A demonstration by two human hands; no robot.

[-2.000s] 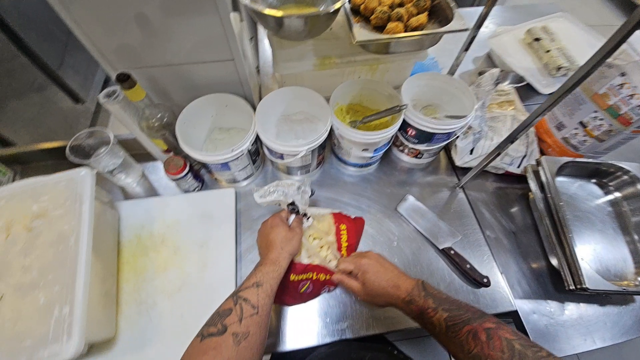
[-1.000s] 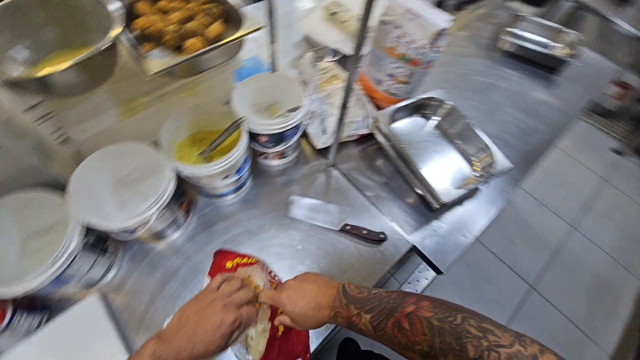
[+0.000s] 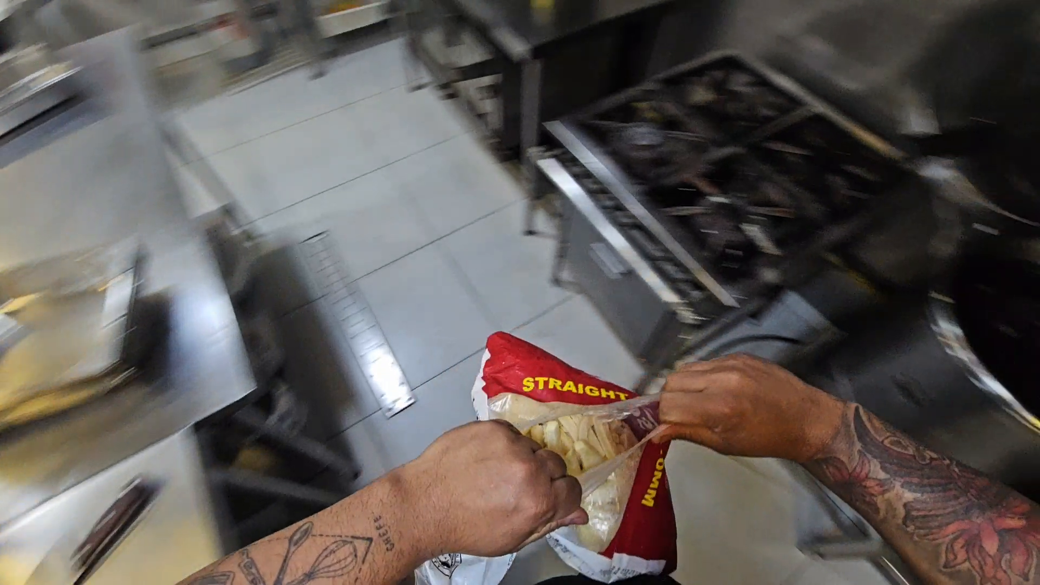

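A red and white plastic bag of straight-cut fries [image 3: 589, 378] hangs between my hands at the lower middle of the head view, over the tiled floor. Its mouth gapes, and pale fries [image 3: 581, 447] show inside. My left hand [image 3: 500, 491] is closed on the near left edge of the opening. On the far right edge, my right hand [image 3: 735, 406] pinches the plastic, which is pulled taut between the two hands. The bag's lower end is partly cut off by the frame.
A gas stove [image 3: 731, 171] stands at the upper right, blurred. On the left is a steel worktable [image 3: 195, 301] with metal trays [image 3: 65, 325] and a dark knife handle [image 3: 114, 524]. A drain grate [image 3: 357, 325] lies in the tiled floor [image 3: 439, 276] between them.
The view has swung far right, from the worktable with its tubs to the floor and stove. The bag, earlier over the worktable, is now held over the floor with its mouth spread open.
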